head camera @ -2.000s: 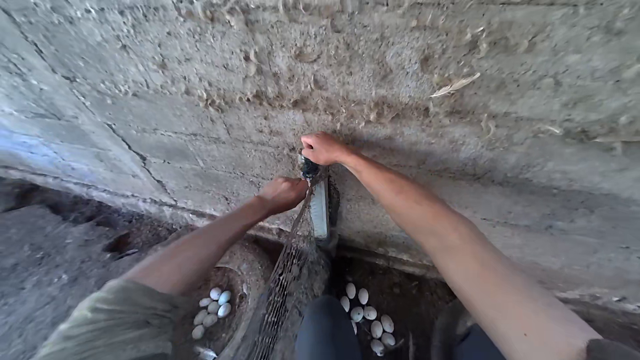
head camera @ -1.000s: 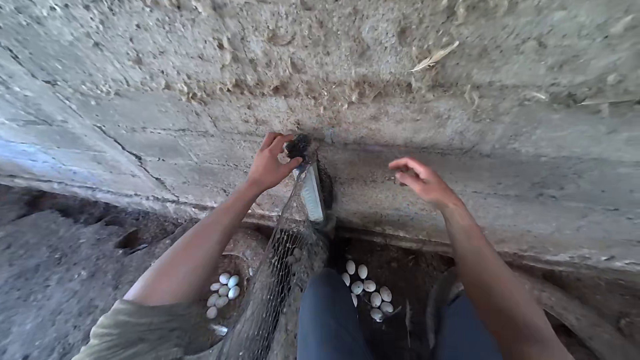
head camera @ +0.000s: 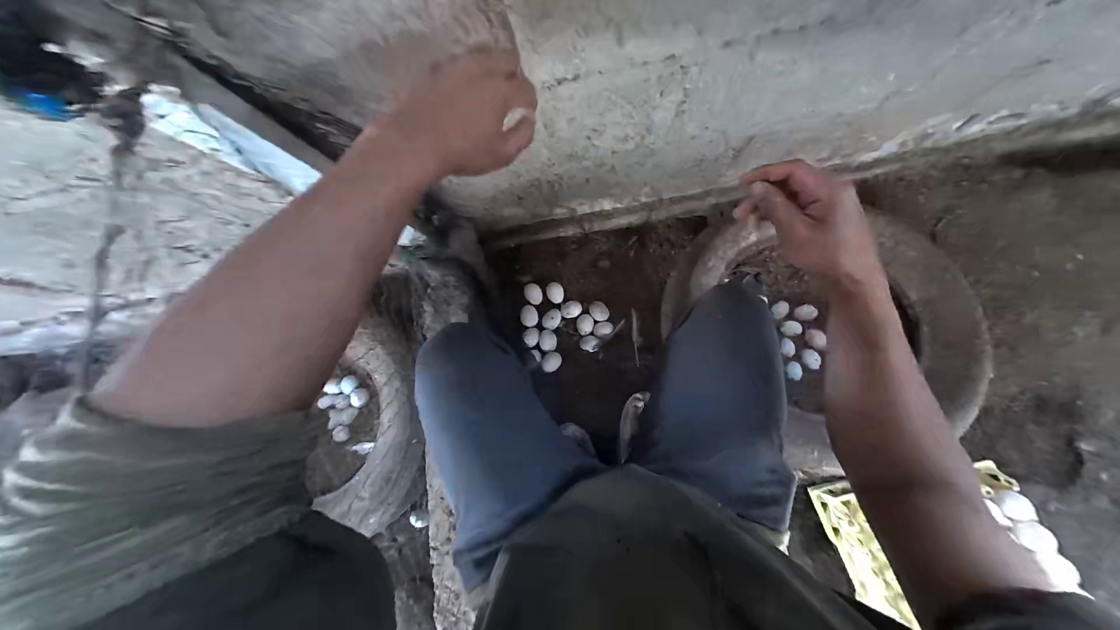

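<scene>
My left hand (head camera: 477,114), blurred, is raised in front of the concrete wall (head camera: 612,114) with its fingers curled. A small pale spot shows by its thumb; whether the hand holds anything cannot be told. Lower and to the right, my right hand (head camera: 814,214) has bent fingers with a gap by the thumb, and nothing is visible in it. Under this hand lies a round, tyre-like ring (head camera: 954,324) with several eggs (head camera: 792,328) inside. Between my knees, several white eggs (head camera: 551,319) lie on dark soil near the wall.
Another rounded nest ring (head camera: 398,437) at left holds several eggs (head camera: 343,402). At lower right, several white eggs (head camera: 1037,535) lie beside a yellow openwork container (head camera: 862,542). A narrow ledge or post (head camera: 442,297) stands beside my left knee. A blurred dark strand (head camera: 105,236) hangs at far left.
Both hands were at a dark fitting by the wall; the right one came away first, then the left. The netting seen earlier no longer shows by my left hand. The view has swung strongly.
</scene>
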